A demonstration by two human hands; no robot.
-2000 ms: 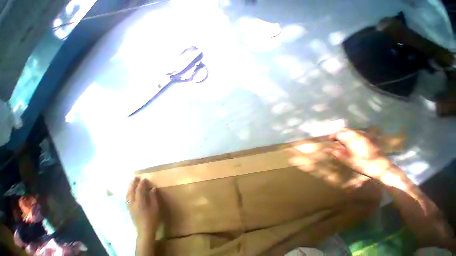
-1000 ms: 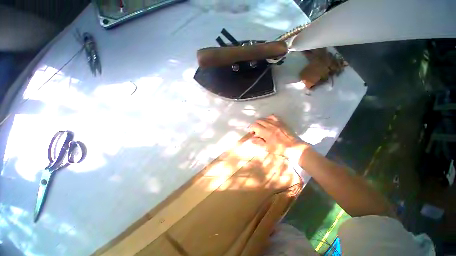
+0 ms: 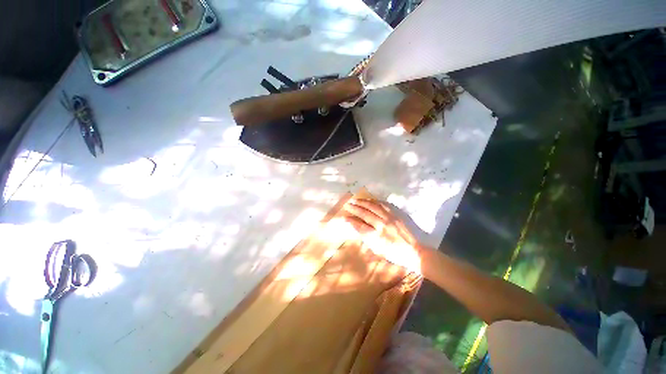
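Observation:
Tan-brown garment cloth (image 3: 307, 321) lies along the near edge of the pale table. A long, lighter tan strip (image 3: 281, 281) runs along its far edge. My right hand (image 3: 383, 234) lies on the far end of the strip and cloth, fingers bent over them. Glare and the fingers hide the exact grip. The strip's tip shows just beyond the fingers. My left hand is out of the picture. The iron (image 3: 303, 131), with a black pointed plate and brown wooden handle, stands on the table beyond my right hand.
Shears (image 3: 47, 314) lie at the left and small dark snips (image 3: 87, 124) farther back. A metal tray (image 3: 142, 36) holds red pieces. A brown block (image 3: 416, 109) sits right of the iron. A white sheet (image 3: 504, 44) crosses the top right. Green floor lies beyond the table's right edge.
The view has swung right. My left hand, first seen on the cloth's left end, is out of the picture. My right hand stays at the strip's far end. The iron and tray have come into fuller view.

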